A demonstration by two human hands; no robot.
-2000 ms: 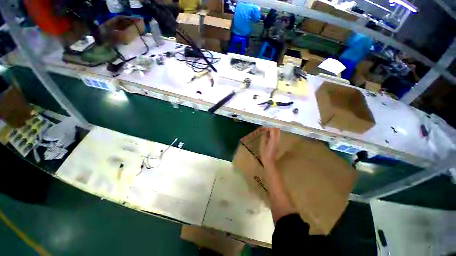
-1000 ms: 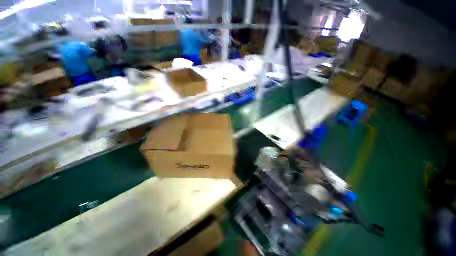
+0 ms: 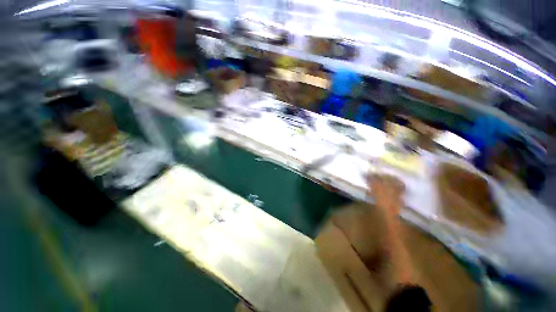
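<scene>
The frame is heavily blurred. A large brown cardboard carton [image 3: 439, 268] stands at the lower right, partly cut off by the bottom edge, with its flaps up. A bare forearm with a dark sleeve comes up from the bottom edge across the carton. I take it for my right arm, with my right hand [image 3: 385, 187] at the carton's far side, near the white bench edge. Blur hides whether the fingers hold the carton. My left hand is out of the picture.
A pale board [image 3: 228, 234] lies left of the carton. A long white bench [image 3: 268, 137] runs behind it, bearing blurred tools and an open brown carton [image 3: 469, 198]. Trays of parts [image 3: 100, 155] are at the left. People in blue are beyond the bench.
The view swung right, then back left. My arm and hand, out of view one second ago, show again over the carton. The carton now sits lower and further right in the picture.
</scene>
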